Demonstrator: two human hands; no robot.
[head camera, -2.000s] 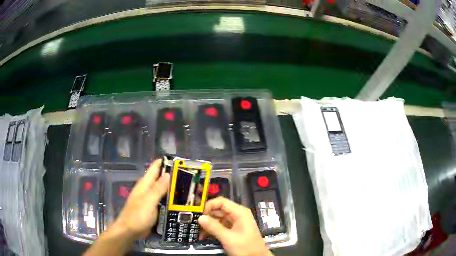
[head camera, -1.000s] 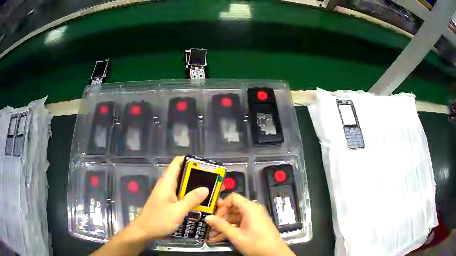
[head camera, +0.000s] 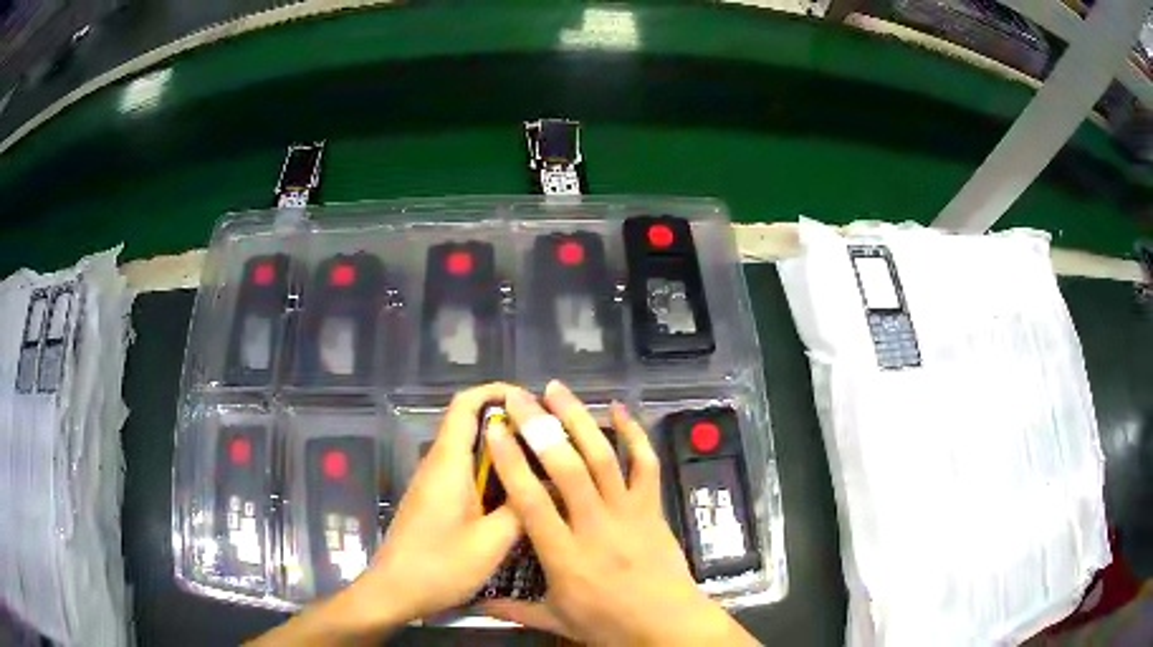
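Observation:
My left hand (head camera: 443, 537) and my right hand (head camera: 588, 518) are both closed around an assembled keypad phone (head camera: 518, 571) above the near row of the tray. The left hand holds its left side. The right hand lies over its front, with a white band on one finger. Only a yellow strip at the top left and some dark keys show; the screen is hidden. The clear blister tray (head camera: 768, 537) has two rows of pockets with black phone units face down, each with a red dot. The two right-hand units look sharper; the others look dulled under plastic.
A front housing (head camera: 884, 307) lies on white foam sheets (head camera: 961, 480) at the right. More housings (head camera: 48, 339) lie on white sheets (head camera: 44, 506) at the left. Two board assemblies (head camera: 556, 157) (head camera: 300, 175) sit on the green belt (head camera: 417, 120). A metal support (head camera: 1024, 152) stands beyond.
My right hand has moved from the phone's lower right edge onto its front, covering the screen. The board assemblies on the belt have shifted right.

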